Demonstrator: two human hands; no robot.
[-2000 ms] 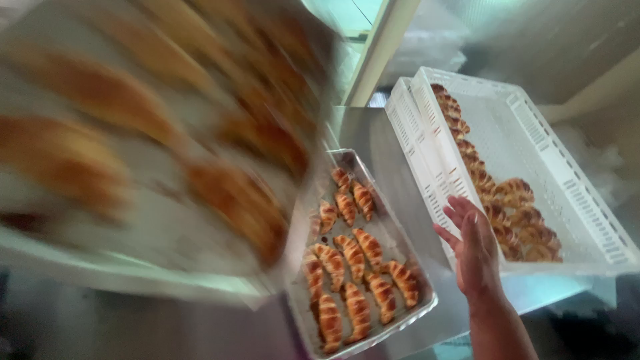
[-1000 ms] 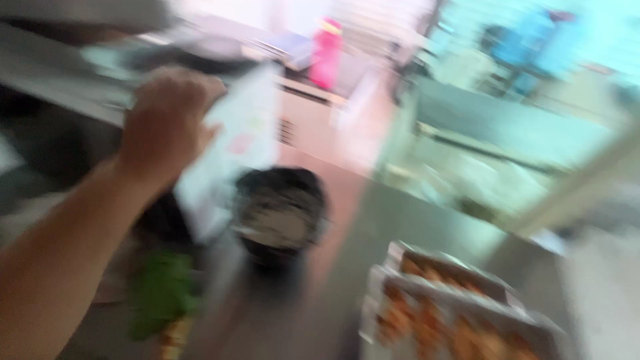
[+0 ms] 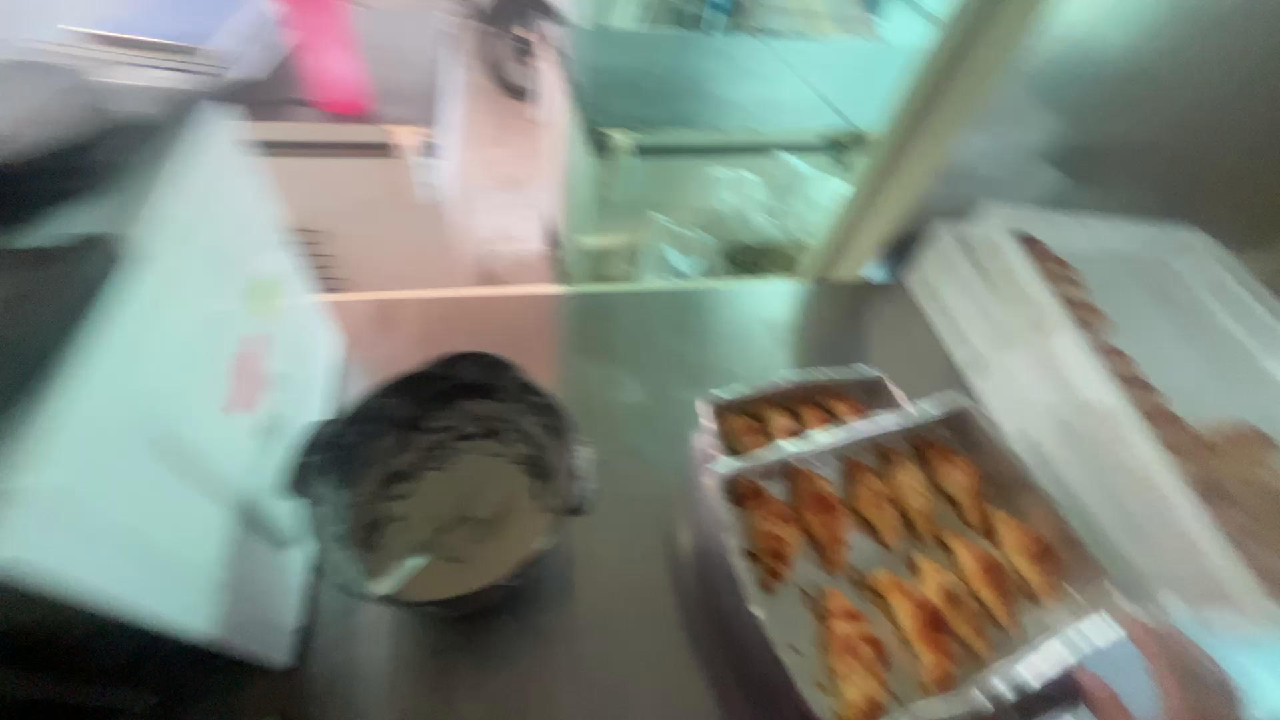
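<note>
A metal baking tray [image 3: 790, 640] of browned croissants [image 3: 905, 620] spans the lower right and overlaps a second tray [image 3: 800, 385] of croissants behind it. At the near right corner of the front tray is my right hand [image 3: 1175, 660], blurred and partly cut off by the frame, its fingers appearing closed on the rim. A pale blue patch, perhaps cloth, shows beside the fingers. My left hand is out of view. Left of the trays, a dark bowl [image 3: 455, 400] holds a pale, thick-looking content [image 3: 470, 510] and a light-coloured utensil [image 3: 400, 575].
At the right stands a white plastic crate [image 3: 1010, 340] with more baked pastries [image 3: 1150, 390] inside. A pale panel with coloured patches [image 3: 130, 440] slants at the left. The metal worktop [image 3: 640, 520] runs between bowl and trays; a post [image 3: 930, 130] rises behind.
The left hand seen at the upper left one second ago has gone from view. A right hand now shows at the front tray's corner. The view has swung right since then.
</note>
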